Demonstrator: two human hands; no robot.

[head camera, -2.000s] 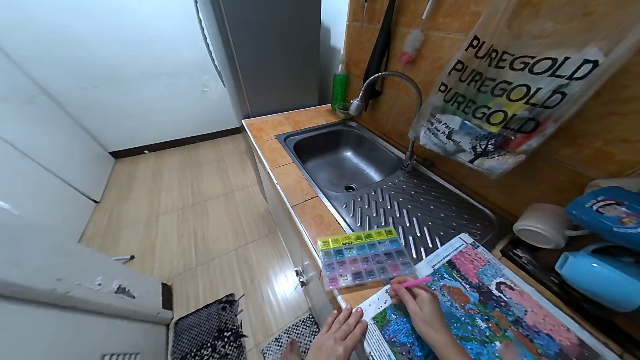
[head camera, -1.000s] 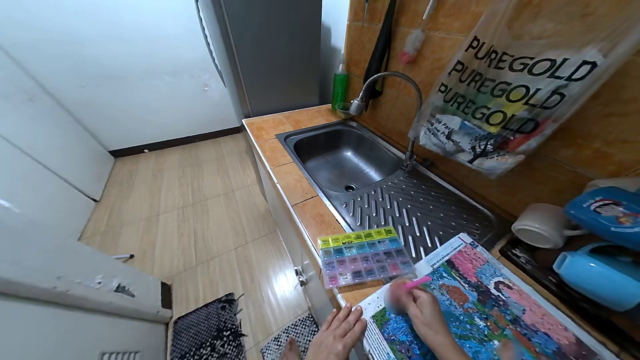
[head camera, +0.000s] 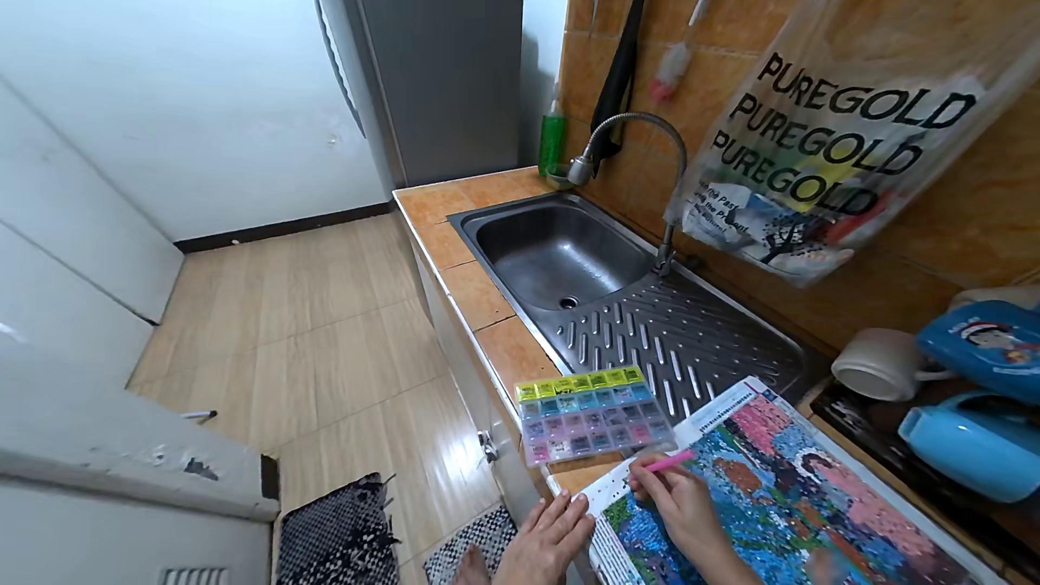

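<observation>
My right hand (head camera: 678,504) holds a pink pen-shaped applicator (head camera: 670,461) over the left edge of a diamond painting canvas (head camera: 780,496), which is colourful and partly covered by my hand and forearm. The pen's tip is hidden by my fingers. My left hand (head camera: 548,540) lies spread with nothing in it, at the canvas's near left edge. Just beyond both hands sits a clear bead organizer (head camera: 593,414) with rows of yellow, blue and purple lidded compartments, its right part over the sink's drainboard.
A steel sink (head camera: 561,252) with a ridged drainboard (head camera: 650,333) and a curved faucet (head camera: 678,162) lies beyond. A plastic bag (head camera: 812,146) hangs on the tiled wall. At right stand a white mug (head camera: 877,364) and a light blue cup (head camera: 971,447). Rugs (head camera: 337,532) lie on the floor.
My right hand has shifted slightly over the canvas with the pink pen, which was blurred by motion one second ago. My left hand has stayed in about the same place.
</observation>
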